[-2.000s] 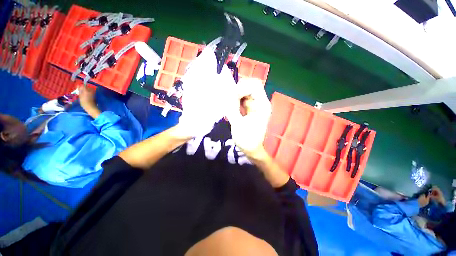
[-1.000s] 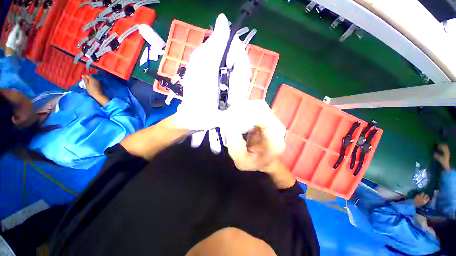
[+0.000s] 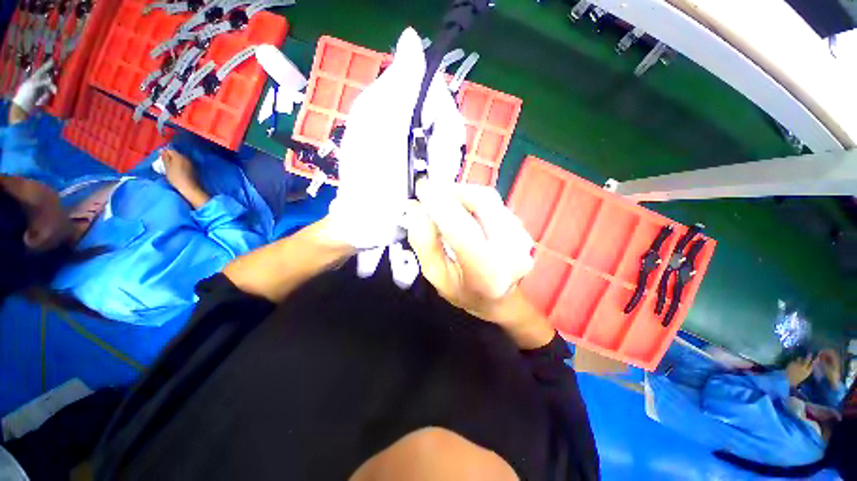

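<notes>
My left hand (image 3: 376,155), in a white glove and strongly overexposed, holds a wristwatch with a black strap (image 3: 434,70). The strap runs upward past the glove's fingers and the watch's dark head sits against the palm. My right hand (image 3: 479,249) is below and to the right, with its fingertips at the lower end of the watch. Whether it grips the strap or a white cloth is hidden by the glare. The orange-red watch tray (image 3: 587,254) to the right has black watches (image 3: 678,277) in its far right compartments.
Another orange tray (image 3: 489,117) lies behind my hands, with dark watches (image 3: 324,155) at its left. Trays with pale-strapped watches (image 3: 202,80) are at upper left. A white support (image 3: 733,178) crosses the upper right. People in blue smocks (image 3: 160,244) are on both sides.
The watch has been lowered and turned, so its head now shows against my left palm. My right hand has moved in to the watch's lower end.
</notes>
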